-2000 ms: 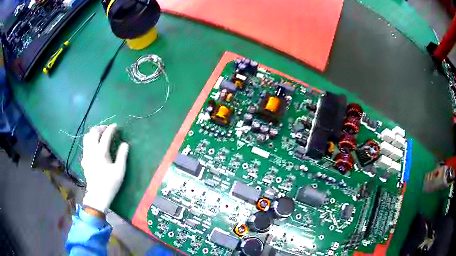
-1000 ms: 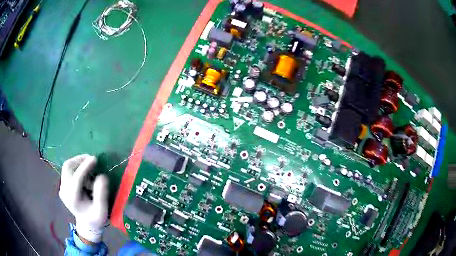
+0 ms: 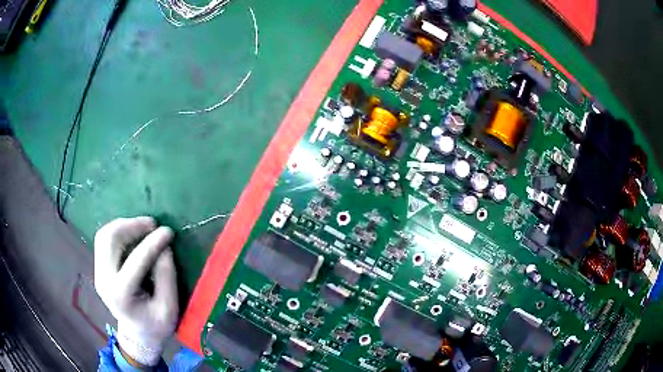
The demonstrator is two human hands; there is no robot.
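Observation:
My left hand (image 3: 139,283), in a white knitted glove, is at the lower left, left of the board. Its thumb and index finger are pinched on thin silver solder wire (image 3: 207,221), whose short end points right to the edge of the red foam pad (image 3: 256,182). More of the wire curves up to a loose coil (image 3: 193,9), cut off by the top edge. The large green circuit board (image 3: 363,225) lies component side up on the pad, with its right and lower edges partly out of frame. My right hand is not in view.
A black cable (image 3: 81,109) runs down the green mat (image 3: 167,73) at left. Orange-yellow transformers (image 3: 379,126), grey rectangular blocks (image 3: 283,259), black blocks (image 3: 596,182) and copper-red toroids (image 3: 614,231) stand up from the board. Another red pad (image 3: 578,16) shows at the top right.
The view has moved closer to the board. My left hand has gone from spread fingers to a pinch on the wire, with the wire's end sticking out. The black-and-yellow container has left the view.

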